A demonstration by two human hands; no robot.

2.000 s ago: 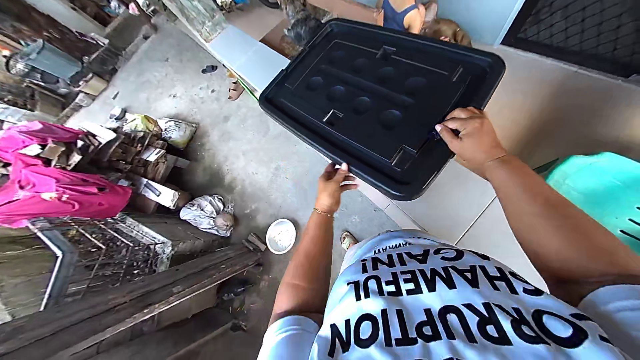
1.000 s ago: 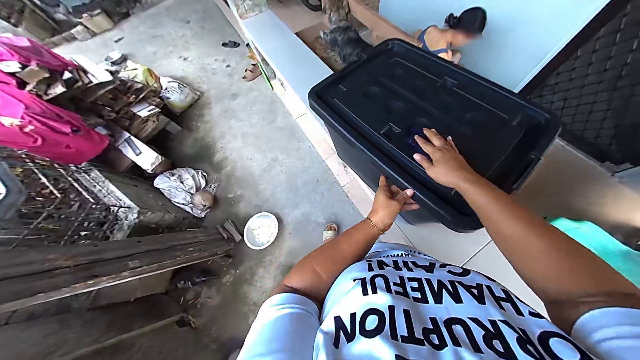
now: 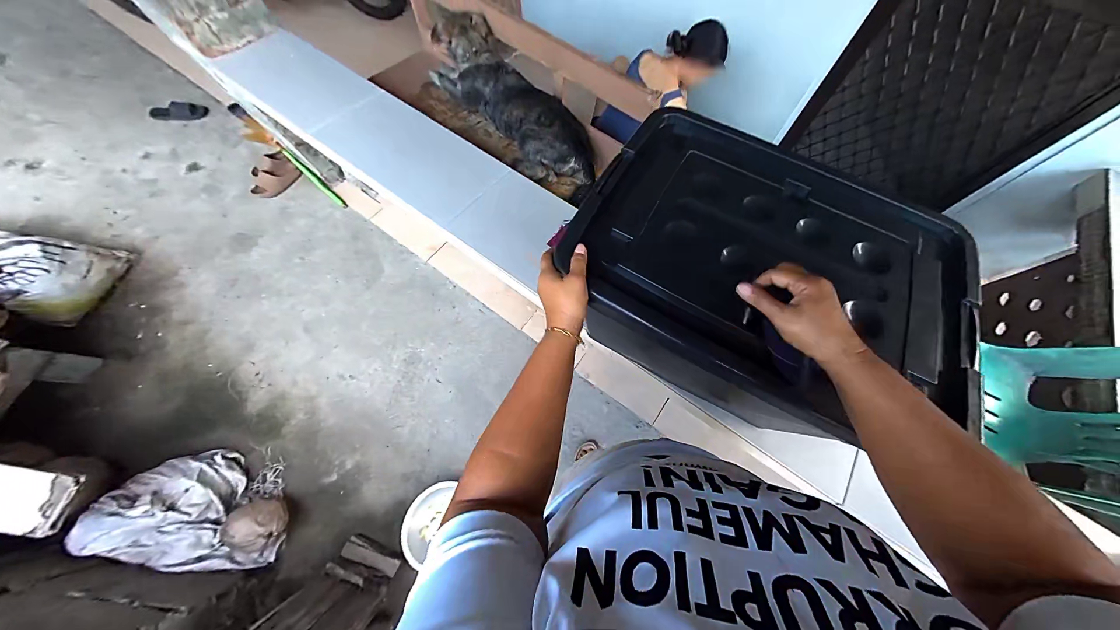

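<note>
A black plastic storage bin with its lid on stands on the tiled ledge in front of me. My left hand is at the lid's near left corner, thumb on top and the fingers around the edge. Over the near half of the lid is my right hand, its thumb and index finger drawn together. Something small and dark may be under or between those fingers, but I cannot tell what it is.
A dog lies behind the ledge, near a seated person. A green plastic chair stands right. Sandals, a white basin and a tied sack are on the concrete ground.
My left hand has moved from the bin's near long side to its left corner. My right hand, flatter on the lid a second ago, now has its fingers drawn together. The view has shifted.
</note>
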